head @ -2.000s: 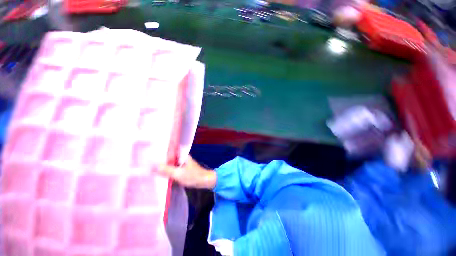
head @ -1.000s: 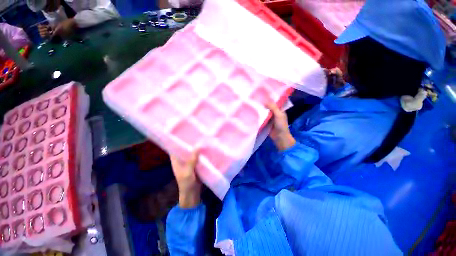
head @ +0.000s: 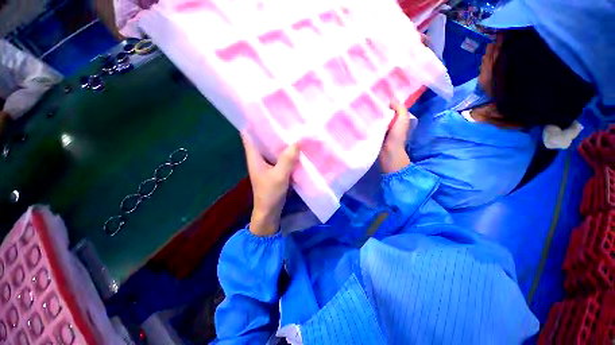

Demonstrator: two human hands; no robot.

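A large pink blister tray [head: 324, 87] with square pockets and a white film over it is held up in front of me, tilted. My left hand [head: 270, 182] grips its near left corner, with the thumb on top. My right hand [head: 396, 140] grips its near right edge. Whether anything lies in its pockets cannot be told through the film. A row of several silver rings [head: 146, 186] lies on the green bench [head: 168, 114] left of my left hand.
A second pink tray [head: 30, 290] with rings in its pockets is at the lower left. More rings [head: 111, 66] lie at the bench's far side. A person in blue [head: 472, 155] is close on the right. Red crates [head: 587, 263] stand at the right edge.
The held tray has moved up and a little right, with both hands still on it. The ring row has come into view, and the filled tray now sits lower and further left.
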